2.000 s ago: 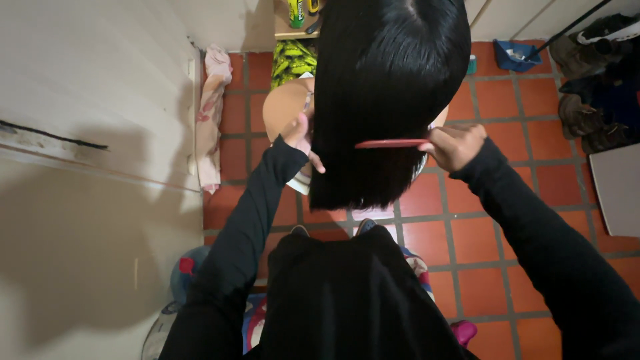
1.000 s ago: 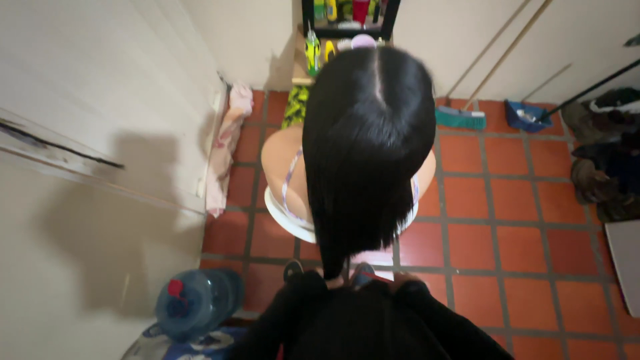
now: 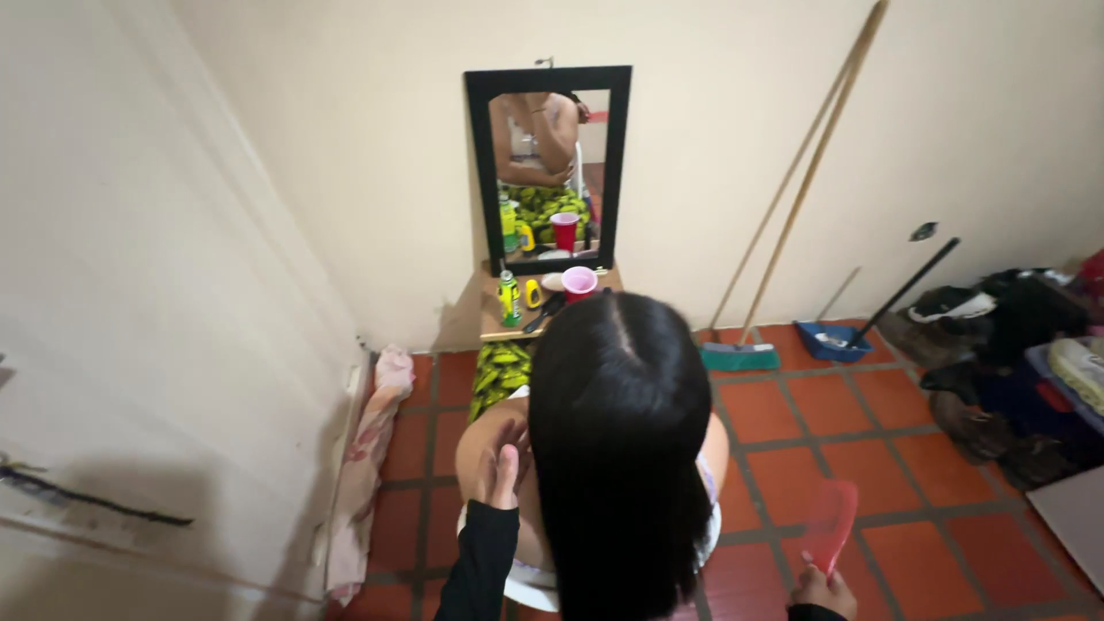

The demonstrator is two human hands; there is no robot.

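Note:
A seated person with long, straight dark hair (image 3: pixel 617 448) faces a wall mirror. The hair hangs down the back and is parted along the crown. My left hand (image 3: pixel 503 470) is at the left edge of the hair, near the person's shoulder, fingers extended and partly behind the hair; it grips nothing that I can see. Low at the right, away from the hair, my right hand (image 3: pixel 822 591) is closed around the end of a red comb (image 3: pixel 832 522), which points upward and is blurred.
A black-framed mirror (image 3: pixel 621 172) stands on a small wooden table (image 3: pixel 498 335) with a pink cup (image 3: pixel 580 281) and a green bottle (image 3: pixel 510 299). Brooms (image 3: pixel 740 356) and a blue dustpan (image 3: pixel 832 341) are by the wall. Shoes (image 3: pixel 975 423) lie right; rolled cloth (image 3: pixel 366 479) lies left.
Two seconds ago the comb was against the lower hair; now it is held off to the right. My left hand has come up beside the shoulder. The view has tilted up, showing the mirror.

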